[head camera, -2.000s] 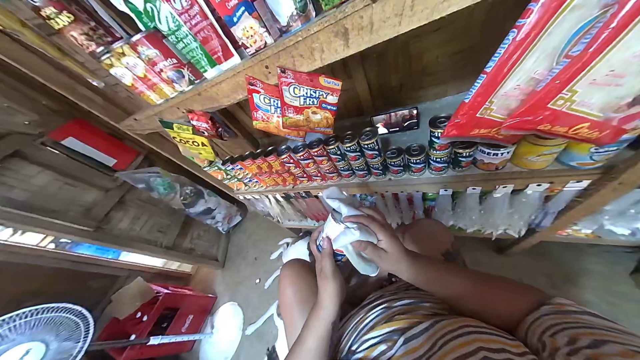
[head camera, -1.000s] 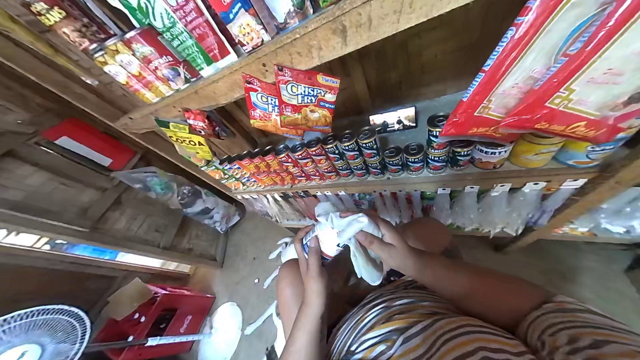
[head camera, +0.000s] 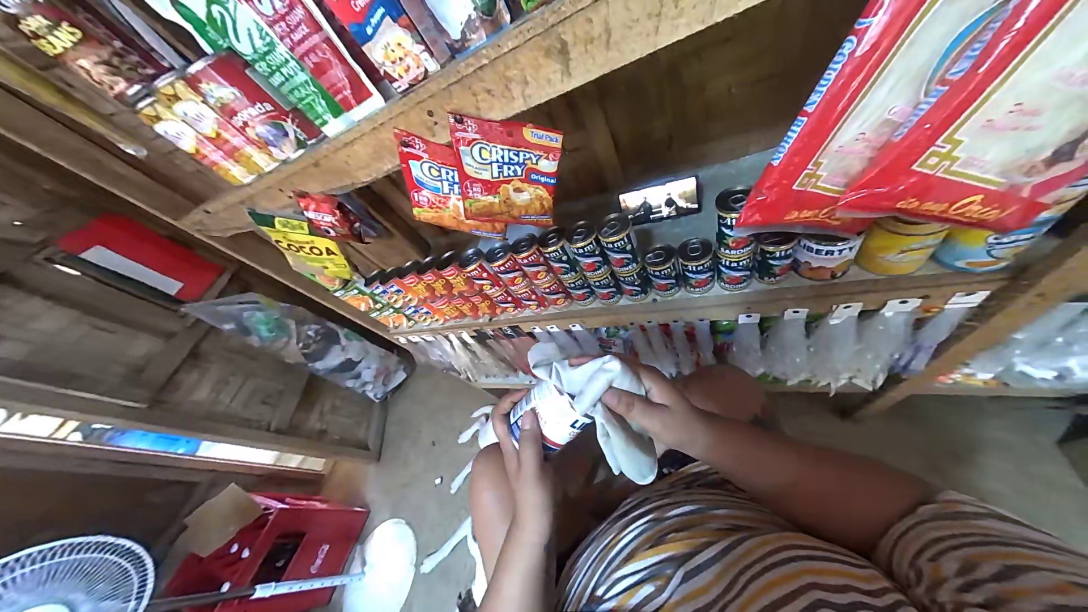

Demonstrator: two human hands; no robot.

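Note:
My left hand (head camera: 529, 450) is closed round a tin can (head camera: 551, 416) with a white, blue and red label, held tilted above my lap. My right hand (head camera: 646, 408) grips a white cloth (head camera: 605, 387) and presses it against the upper right end of the can. Part of the cloth hangs down below my right fingers, and it hides that end of the can. Behind my hands, rows of small food cans (head camera: 510, 276) stand on a wooden shelf, with a similar labelled can (head camera: 826, 255) farther right.
A phone (head camera: 660, 200) with a lit screen leans behind the cans. Seasoning packets (head camera: 510, 174) hang from the upper shelf (head camera: 476, 93). Small plastic bags (head camera: 790, 348) hang below the cans. At the lower left are a fan (head camera: 76, 574) and a red crate (head camera: 310, 535).
The cloth and my right hand have shifted about the can, and more of the can's label shows now than two seconds ago. My left hand still holds the can.

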